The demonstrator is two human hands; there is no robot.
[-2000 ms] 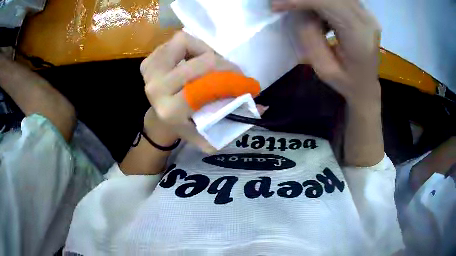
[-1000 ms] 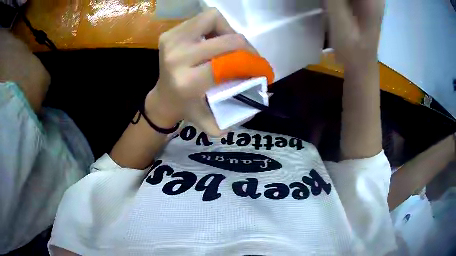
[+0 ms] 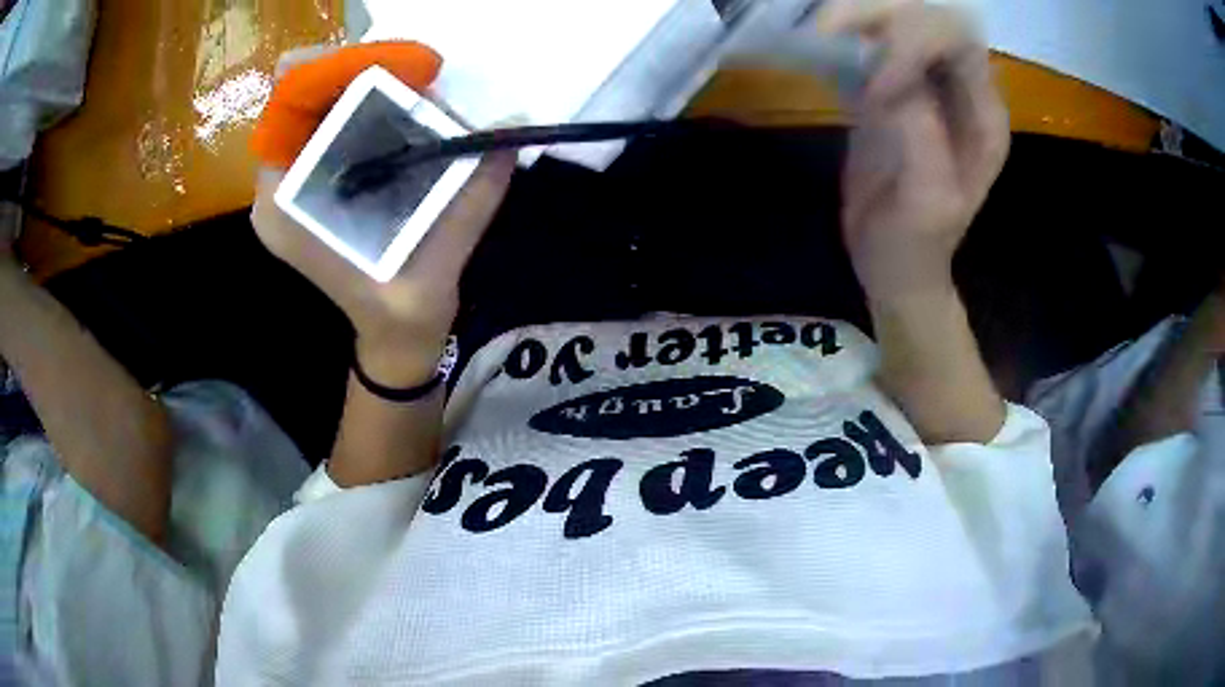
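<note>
My left hand (image 3: 390, 289) grips the white square hollow bracket (image 3: 443, 128), its open end facing me. An orange finger cot (image 3: 329, 87) covers one of its fingers. A black cable (image 3: 537, 134) comes out of the opening and runs right. The white camera body (image 3: 524, 47) extends beyond the bracket and is cut off by the top edge. My right hand (image 3: 927, 148) is raised at the upper right, blurred, fingers bent. A blurred grey strip (image 3: 799, 57) lies at its fingertips; I cannot tell whether it is cloth or whether the hand holds it.
The glossy orange bench (image 3: 161, 121) runs behind the hands, with a white sheet (image 3: 1102, 47) at the upper right. A white wrapped item (image 3: 47, 61) and a black cord (image 3: 87, 231) lie at the left. Neighbours' arms (image 3: 101, 389) show at both sides.
My left hand has moved left and up, turning the bracket so its open end faces me. More black cable shows. My right hand has come lower into view, away from the white body.
</note>
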